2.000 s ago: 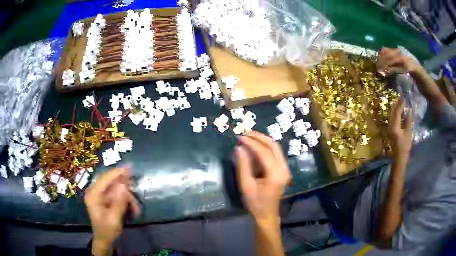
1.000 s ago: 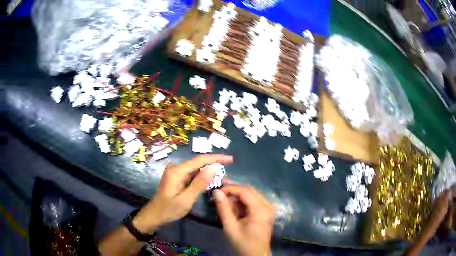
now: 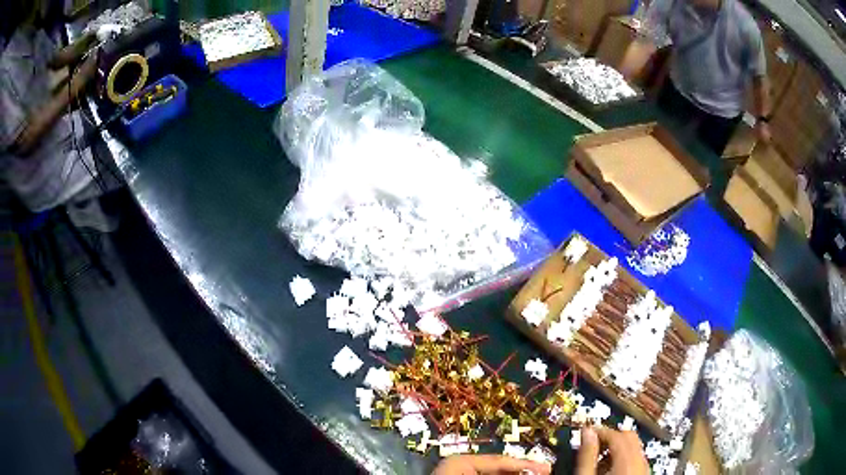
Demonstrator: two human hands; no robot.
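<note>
My left hand [image 3: 484,465] and right hand [image 3: 614,451] are at the bottom edge, largely cut off. A bit of white shows at my left fingertips, too cut off to identify; I cannot tell what either hand holds. Just above them is a tangled pile of brass contacts with red wires [image 3: 464,385]. Loose white housings [image 3: 357,311] lie at the pile's upper left, with more around it and by my right hand. A cardboard tray of finished wired modules [image 3: 529,327] stands at the right, its white rows alternating with red-brown wire bands.
A large clear bag of white parts [image 3: 399,213] lies behind the pile, a smaller one [image 3: 742,399] at right. Stacked cardboard trays [image 3: 640,176] stand on a blue sheet [image 3: 724,269]. A black bin [image 3: 139,431] is lower left. Co-workers [image 3: 710,56] are at back; a blue basket [image 3: 156,111] is upper left.
The view has swung left and up, so the pile and module tray sit lower and further right. My hands have dropped to the bottom edge; the brass contact tray is out of view.
</note>
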